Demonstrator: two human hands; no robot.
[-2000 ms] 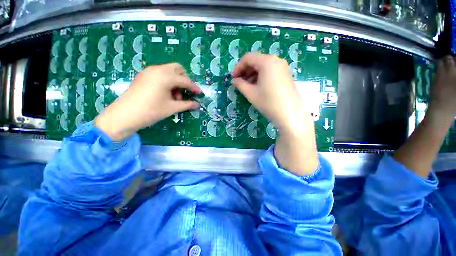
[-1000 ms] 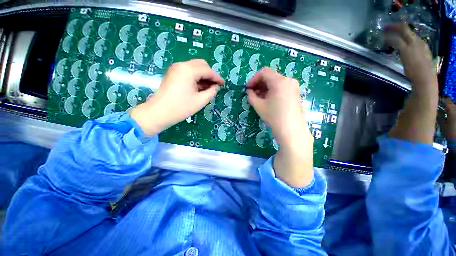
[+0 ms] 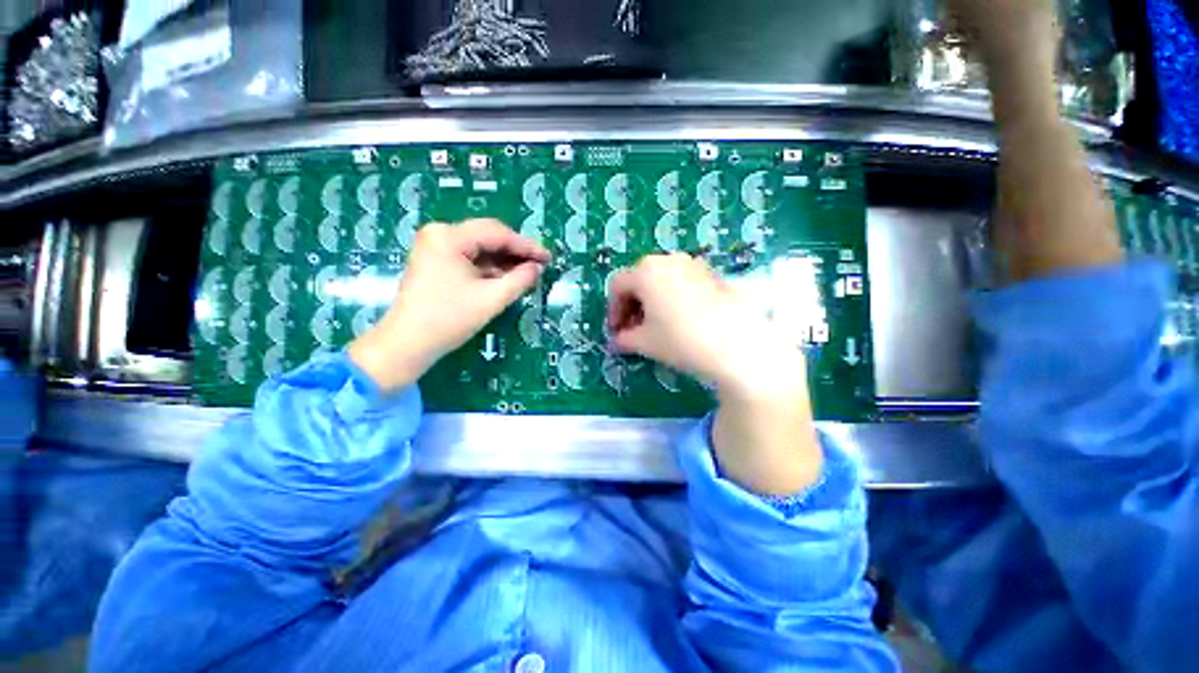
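Note:
Two green printed circuit boards, side by side, lie in front of me, with rows of white half-filled circles. My left hand is over the middle, thumb and forefinger pinched just above the board near a row of small parts. My right hand is lower and to the right, its fingertips down at a loose pile of thin silvery leaded components on the board. Any part between the fingertips of either hand is too small or hidden to tell. Glare covers the board's right part.
Beyond the silver conveyor rail are a black component tray with silvery leaded parts, a clear plastic bag with a white label, and a dark tray of shiny parts. A neighbour's arm reaches across at right; blue parts lie far right.
The view has levelled and now shows the trays beyond the rail. My right hand has moved down to the loose pile; my left stays pinched over the board. The neighbour's arm reaches further forward.

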